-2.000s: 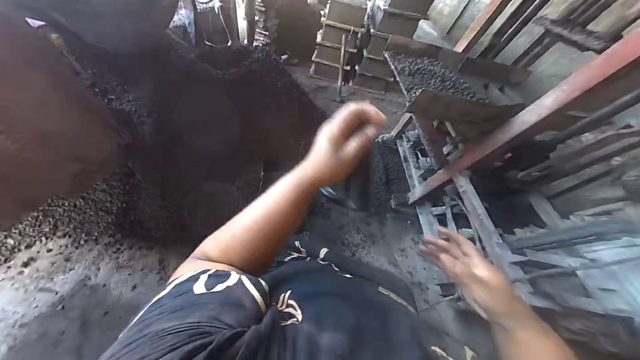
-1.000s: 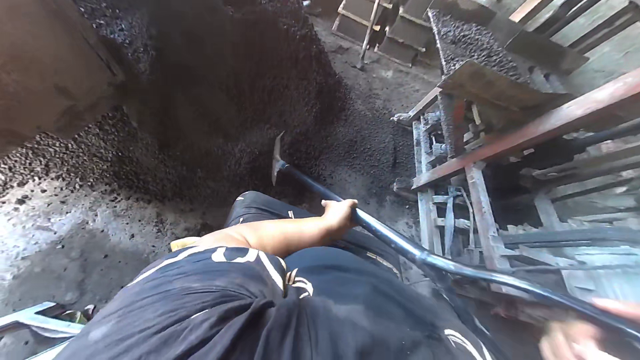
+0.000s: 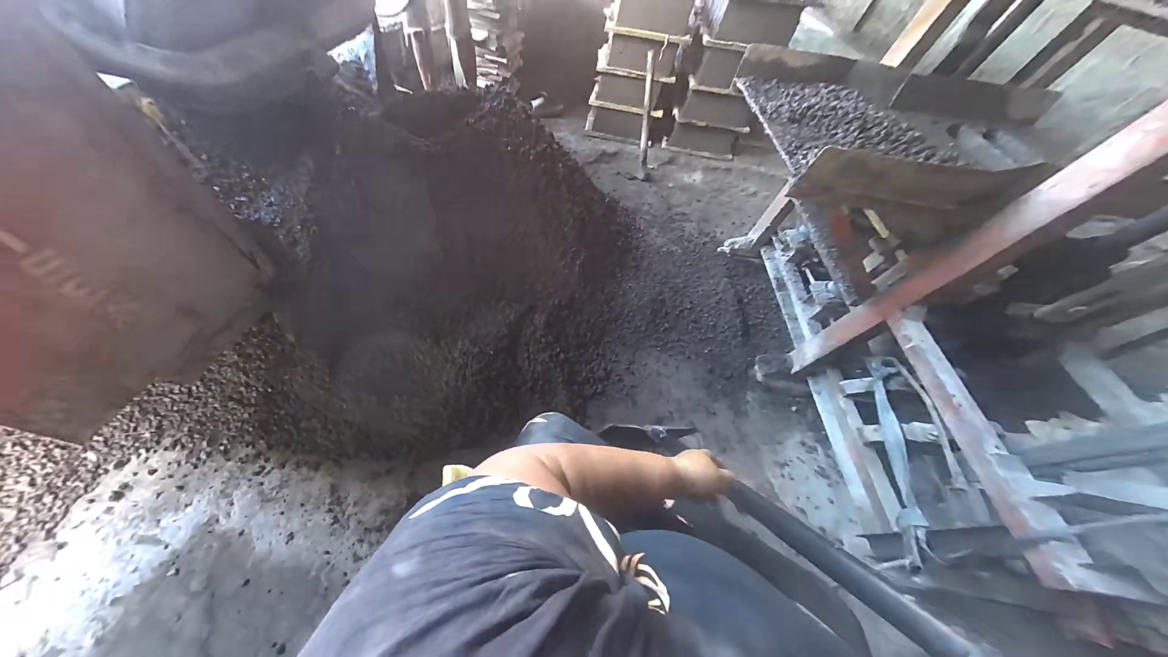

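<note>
My left hand [image 3: 701,474] grips the dark shaft [image 3: 839,561] of a long-handled tool, near its head, at the lower middle of the view. Part of the metal head [image 3: 652,436] shows just beyond my wrist, beside my leg; its full shape is hidden. From the hand the shaft slants down to the lower right and leaves the view. My right hand is out of view. Ahead and to the left rises a big heap of dark, gravelly material [image 3: 438,274], whose loose edge spreads over the concrete floor.
A large brown panel [image 3: 109,265] juts in at the left. Right of me stands a frame with a red beam [image 3: 995,237], beside a tray of gravel [image 3: 830,119]. Stacked blocks on boards [image 3: 639,68] and an upright rod [image 3: 647,114] stand at the back.
Two seconds ago both hands looked empty; one second ago the left hand held the shaft. Since then the tool's head has drawn back from the heap towards my leg, and the right hand has left view.
</note>
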